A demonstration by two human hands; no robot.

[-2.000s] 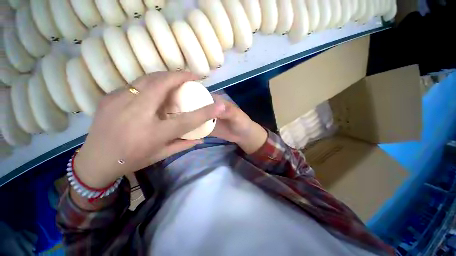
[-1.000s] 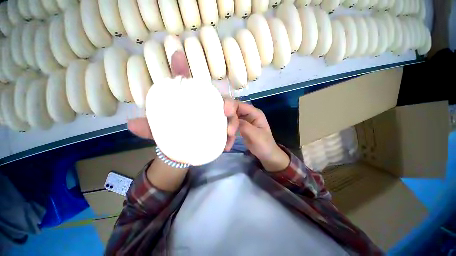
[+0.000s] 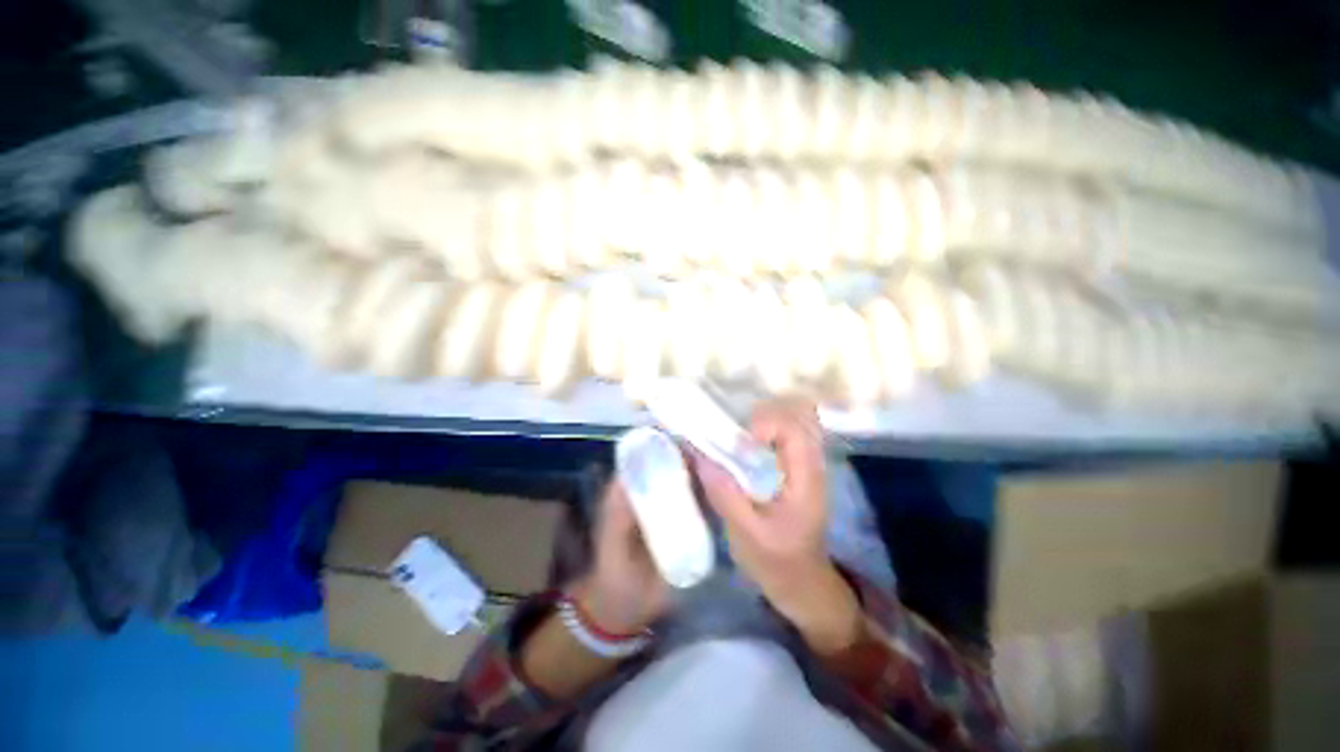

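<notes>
The view is motion-blurred. My left hand [image 3: 625, 566] holds a white oval plastic housing [image 3: 666, 507], seen edge-on, in front of the bench edge. My right hand [image 3: 786, 507] holds a second thin white piece [image 3: 713, 434], tilted, just above and right of the first. A narrow gap shows between the two pieces. Behind them, rows of cream units [image 3: 705, 221] stand on edge on a whitish sheet [image 3: 294, 367]. Fine marks on the pieces cannot be made out.
The metal-edged bench rim [image 3: 368, 423] runs behind my hands. An open carton [image 3: 1139, 544] with packed units [image 3: 1051, 683] is at lower right. A white phone [image 3: 437, 585] lies on another cardboard box [image 3: 368, 514] at lower left, beside a blue bag [image 3: 265, 558].
The view has shifted, showing more of the bench and its rows. The housing has turned from broad face to edge-on. A second thin white piece now shows in my right hand.
</notes>
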